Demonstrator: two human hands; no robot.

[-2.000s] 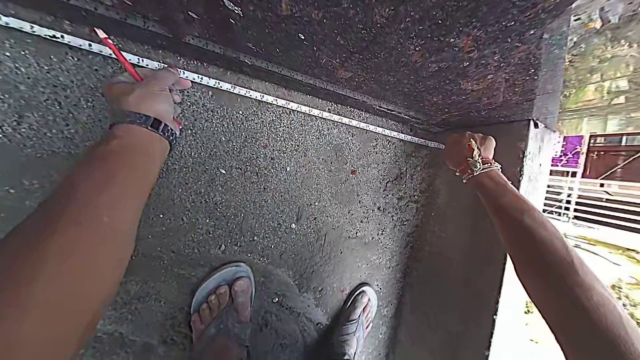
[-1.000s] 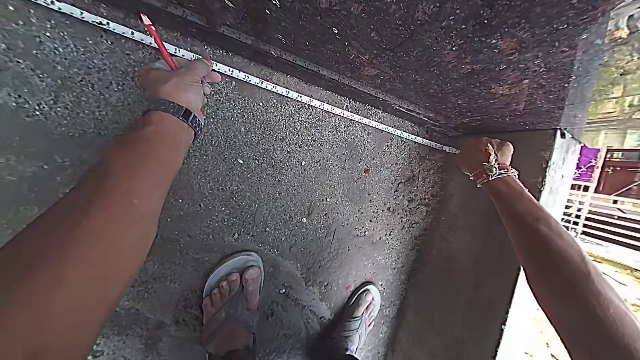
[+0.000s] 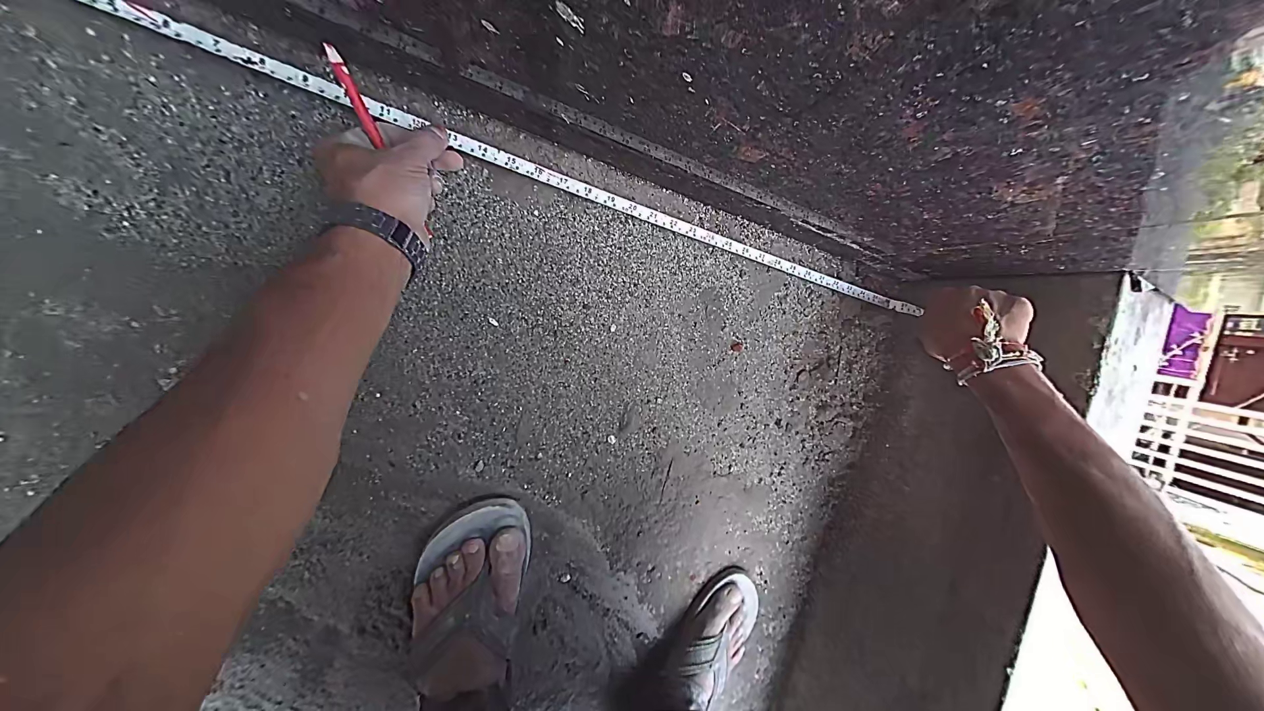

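Note:
A white measuring tape (image 3: 632, 205) with printed numbers runs slantwise from the upper left to the low wall at the right, along the foot of a dark speckled stone face. My left hand (image 3: 390, 173), with a dark watch on its wrist, holds a red pencil (image 3: 354, 97) upright between its fingers, and its fingertips lie at the tape's lower edge. My right hand (image 3: 978, 321), with thread bracelets on the wrist, is closed at the tape's right end, against the low wall; the fingers' underside is hidden.
The rough concrete floor (image 3: 592, 395) bears scattered grit. My feet in grey flip-flops (image 3: 474, 583) stand at the bottom. A smooth low wall (image 3: 889, 553) edges the right side, with white railings (image 3: 1200, 434) and a purple cloth (image 3: 1183, 341) beyond. The dark stone face (image 3: 839, 128) rises above the tape.
The left hand, with the pencil, has shifted rightward along the tape, closer to the right hand. The right hand remains at the tape's end by the low wall. The view has shifted slightly.

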